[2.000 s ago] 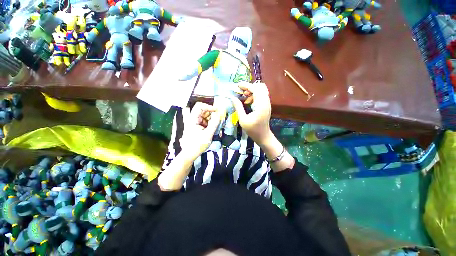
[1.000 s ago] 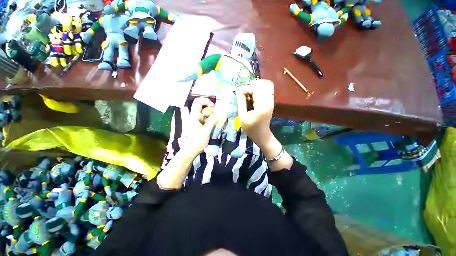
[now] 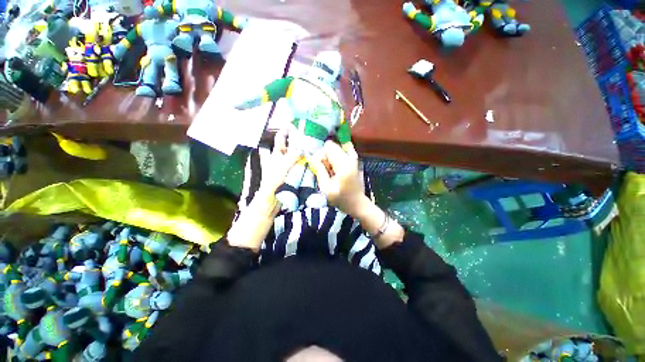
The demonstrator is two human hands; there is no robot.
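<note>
A stuffed doll [image 3: 313,106] with a grey-blue body, green sleeves and yellow bands lies face up, its head on the table edge and its feet over my striped lap. My left hand [image 3: 281,166] holds it at the hip and leg on the left side. My right hand [image 3: 339,177] holds it at the hip and leg on the other side, fingers bent. The fingertips are partly hidden against the doll. Dark thread snips [image 3: 356,90] lie on the table right of the doll's head.
White paper sheets [image 3: 240,85] lie left of the doll. A brush [image 3: 430,79] and a thin stick [image 3: 416,109] lie to the right on the brown table [image 3: 523,120]. Other dolls [image 3: 157,56] lie at the back. A heap of dolls [image 3: 92,290] fills the lower left. A blue crate [image 3: 601,49] stands right.
The doll has shifted and turned flatter, with its chest and second green sleeve now showing. My right hand has moved down from its side to the legs. The snips' handles are uncovered.
</note>
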